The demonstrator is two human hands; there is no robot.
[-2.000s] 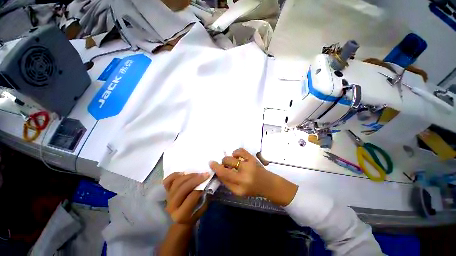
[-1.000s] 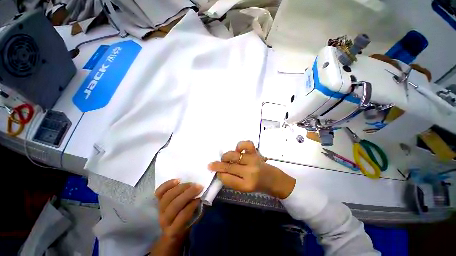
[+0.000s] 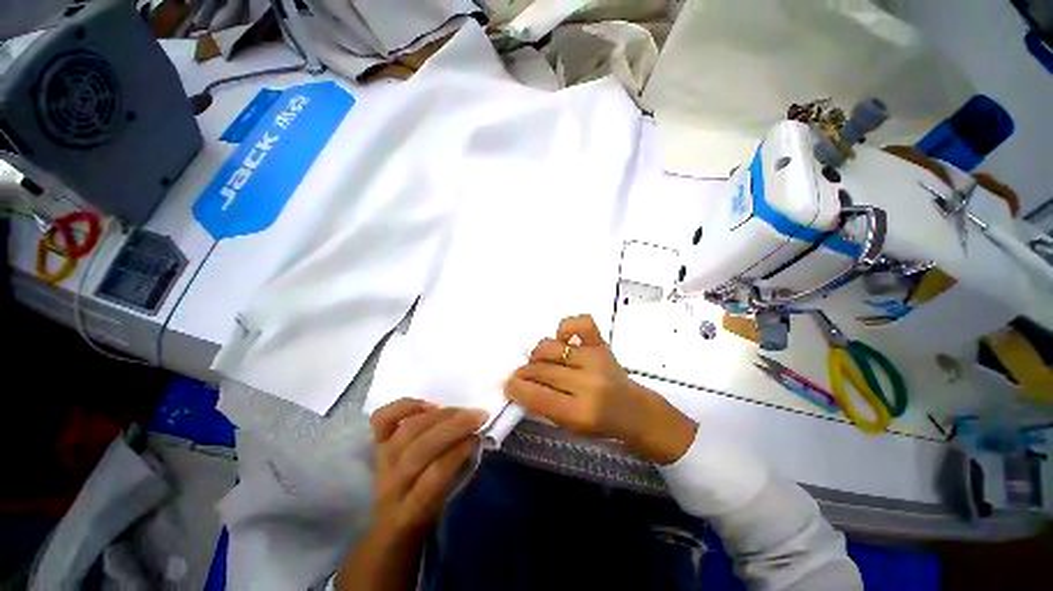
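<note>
A large white garment panel (image 3: 485,219) lies over the table left of the sewing machine, its near edge folded or rolled at the table's front edge. My left hand (image 3: 418,468) grips this edge, fingers on top. My right hand (image 3: 583,387), with a ring on one finger, pinches the same edge just to the right. A small rolled end of cloth (image 3: 500,427) shows between the hands. A heathered grey layer (image 3: 289,462) hangs below the panel over the table edge. The needle area (image 3: 681,297) has no cloth under it.
The white sewing machine head (image 3: 779,214) stands to the right. Yellow and green scissors (image 3: 860,387) and a pink and blue stick (image 3: 797,383) lie right of the needle. Red and orange scissors (image 3: 69,246) lie far left, near a grey motor box (image 3: 98,110). Cloth bundles (image 3: 370,29) lie behind.
The view has shifted slightly, moving the machine and table within the picture. Both hands stay on the panel's near edge, with small finger movements and the rolled end less exposed.
</note>
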